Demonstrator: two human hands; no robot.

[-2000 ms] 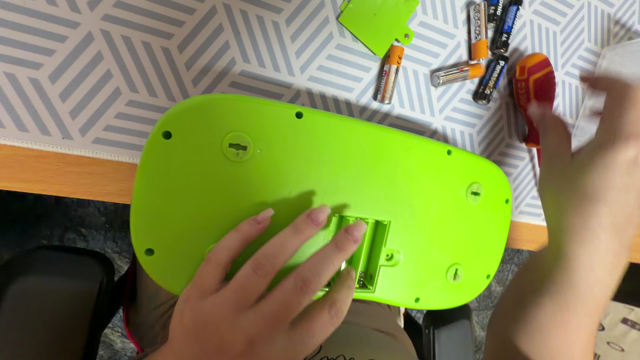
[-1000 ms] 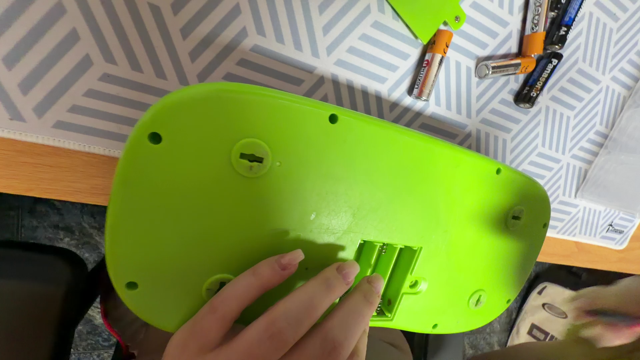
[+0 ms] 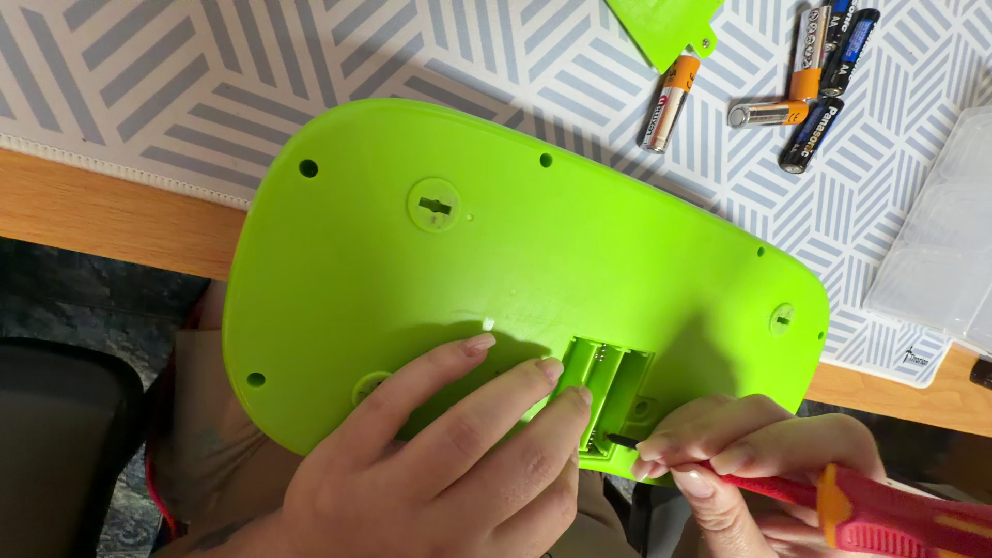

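Note:
A bright green plastic housing point(image 3: 480, 248), its underside up with screw holes and round slotted recesses, lies partly over the table edge. My left hand point(image 3: 465, 449) presses on it with spread fingers, the fingertips beside the uncovered battery compartment point(image 3: 608, 387), where metal springs show. In my right hand point(image 3: 759, 457) is a red and yellow screwdriver point(image 3: 891, 511), held by its red shaft; its dark tip is at the compartment's lower end, near a spring. Whether the tip touches the spring cannot be told.
At the top lie a green battery cover point(image 3: 666, 27), an orange-and-silver battery point(image 3: 670, 105) beside it, and several AA batteries, including a dark one point(image 3: 811, 136). A clear plastic box point(image 3: 930, 240) stands on the patterned mat point(image 3: 155, 70) at the right. A dark chair point(image 3: 62, 449) is lower left.
My right hand reached to the screwdriver on the mat two seconds ago; now it holds the screwdriver at the battery compartment. My left hand stays on the housing.

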